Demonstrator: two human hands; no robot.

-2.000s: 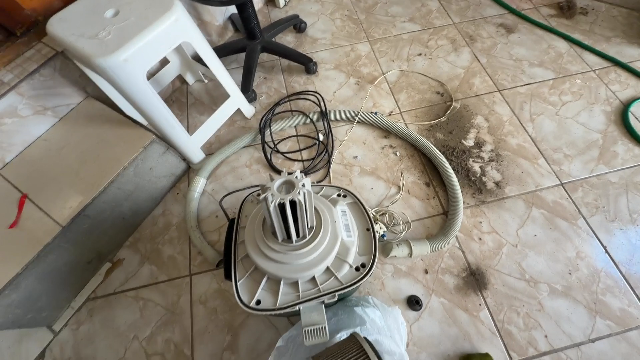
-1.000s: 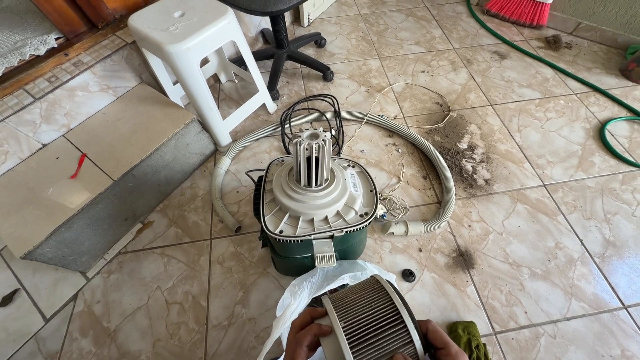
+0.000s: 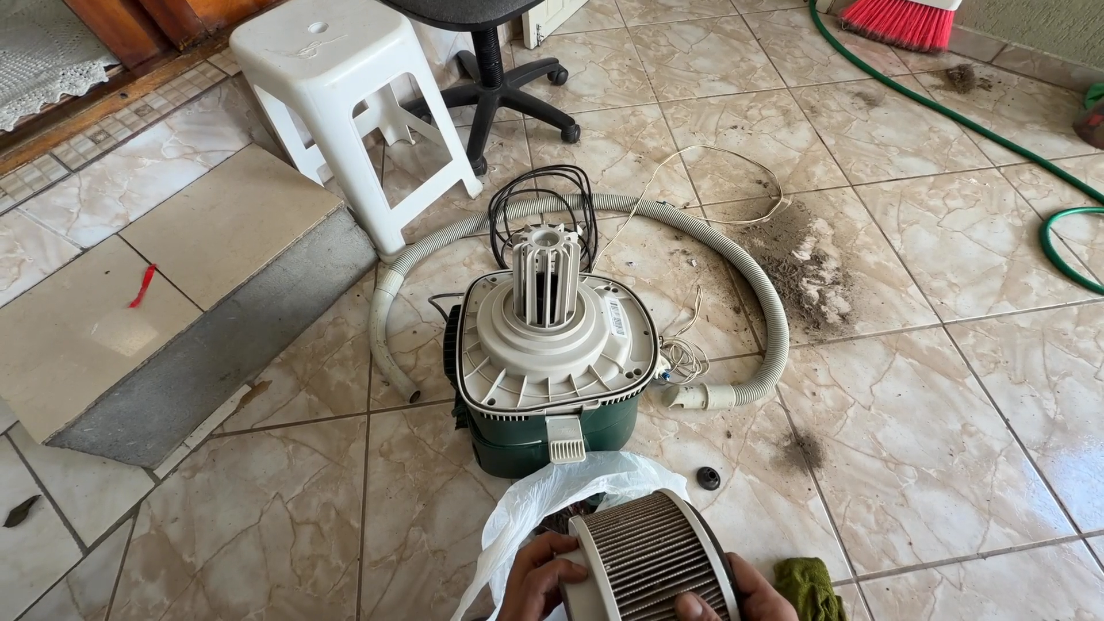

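Observation:
Between my left hand (image 3: 542, 576) and my right hand (image 3: 743, 595) is a pleated cartridge filter (image 3: 660, 556), tilted, its pleats grey-brown with dirt. My left fingers grip its pale end rim; my right hand holds the dark-edged end, thumb on the pleats. Under and behind the filter lies an opened white plastic bag (image 3: 517, 509) with dark contents partly visible. Beyond it stands an upturned vacuum cleaner motor head (image 3: 552, 345) with a ribbed filter cage (image 3: 546, 276) pointing up, on a green body (image 3: 604, 431). A corrugated vacuum hose (image 3: 763, 285) curves around it.
A white plastic stool (image 3: 323, 52) and a black swivel chair base (image 3: 493, 90) stand behind, beside a tiled step (image 3: 233, 224). Dust (image 3: 802, 267), a black cap (image 3: 708, 478), a green cloth (image 3: 806, 586) and thin cords lie on the floor. A green garden hose (image 3: 949, 116) and red broom (image 3: 897, 21) are at right.
Two seconds ago only part of the filter showed at the bottom edge, with no hands in view. Both hands now hold it, higher in view. The view has shifted, bringing in the broom.

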